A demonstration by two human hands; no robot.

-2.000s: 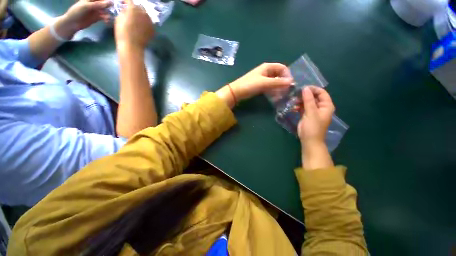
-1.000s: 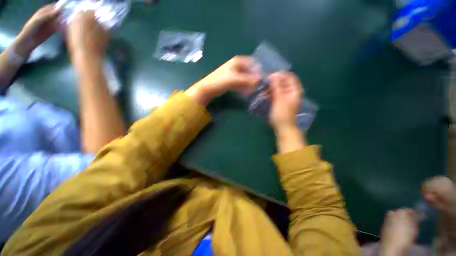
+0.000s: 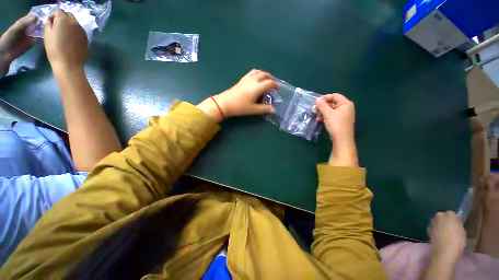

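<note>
My left hand [image 3: 249,95] grips the left side of a clear zip bag [image 3: 278,101] at the middle of the view. My right hand [image 3: 338,112] pinches the right edge of a second clear bag [image 3: 303,117] that overlaps the first. Small shiny bits show in the bags, but I cannot tell what they are. A bagged cable [image 3: 174,48], dark and curled with a metallic end, lies flat on the table beyond my left hand.
The dark green table [image 3: 235,158] curves around me. At the left, a person in light blue handles a crumpled clear bag [image 3: 82,19]. A blue and white carton [image 3: 437,27] stands at the far right, with a brown cardboard box [image 3: 479,109] nearby. Another person's hand [image 3: 447,232] is at the lower right.
The view has turned right, so the bagged cable sits further left and the carton shows more. My hands have moved apart, and the two bags now lie flatter, side by side with overlap.
</note>
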